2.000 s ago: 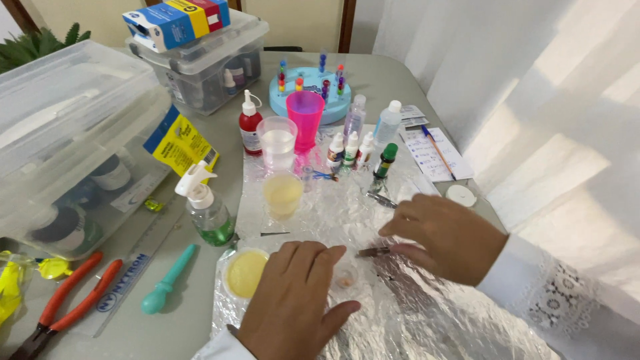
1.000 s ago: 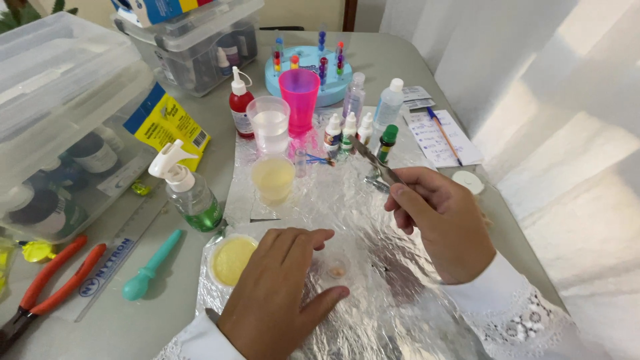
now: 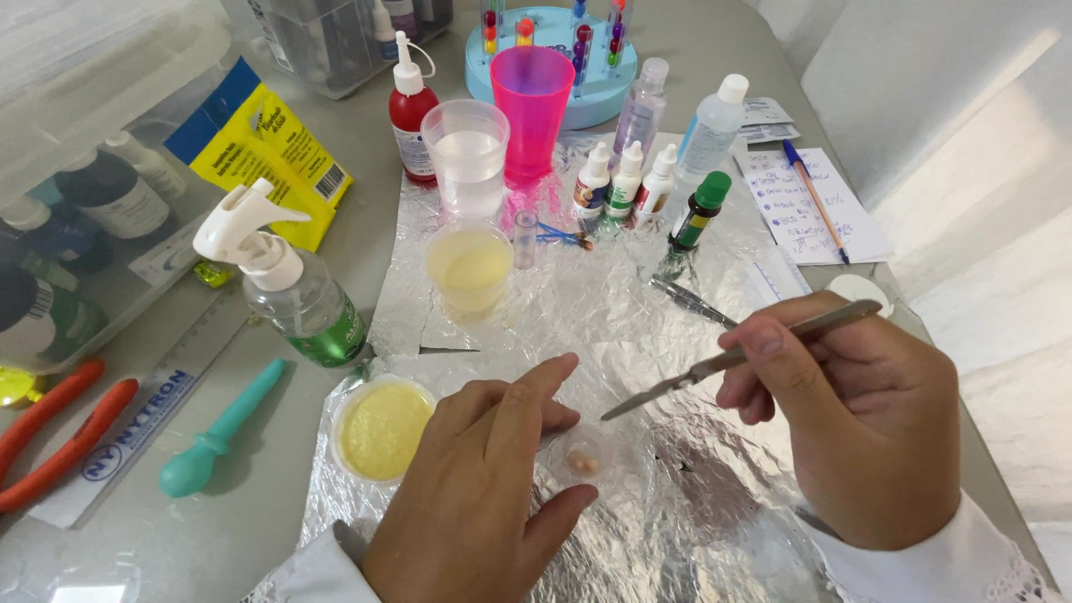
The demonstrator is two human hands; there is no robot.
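My right hand (image 3: 854,410) grips a metal scalpel (image 3: 720,360), its blade pointing left and down above the aluminium foil (image 3: 620,519). My left hand (image 3: 486,469) hovers or rests on the foil, fingers apart and holding nothing. Between its thumb and index finger sits a small clear dish (image 3: 584,456) with small pinkish bits in it. Left of that hand is a round dish of yellow, gel-like stuff (image 3: 383,429). Metal tweezers (image 3: 693,301) lie near my right fingers. A cup of pale yellow liquid (image 3: 471,268) and a cup of clear liquid (image 3: 466,159) stand farther back.
A pink cup (image 3: 530,113), a red bottle (image 3: 412,126) and several dropper bottles (image 3: 624,180) stand behind. At left are a spray bottle (image 3: 306,301), a teal dropper (image 3: 222,427), a ruler (image 3: 138,435), orange-handled pliers (image 3: 75,444) and a plastic bin (image 3: 167,276). A pen (image 3: 816,201) lies on paper at right.
My right hand has lifted the scalpel from low over the foil, then brought it down toward the small dish. My left hand stays beside that dish.
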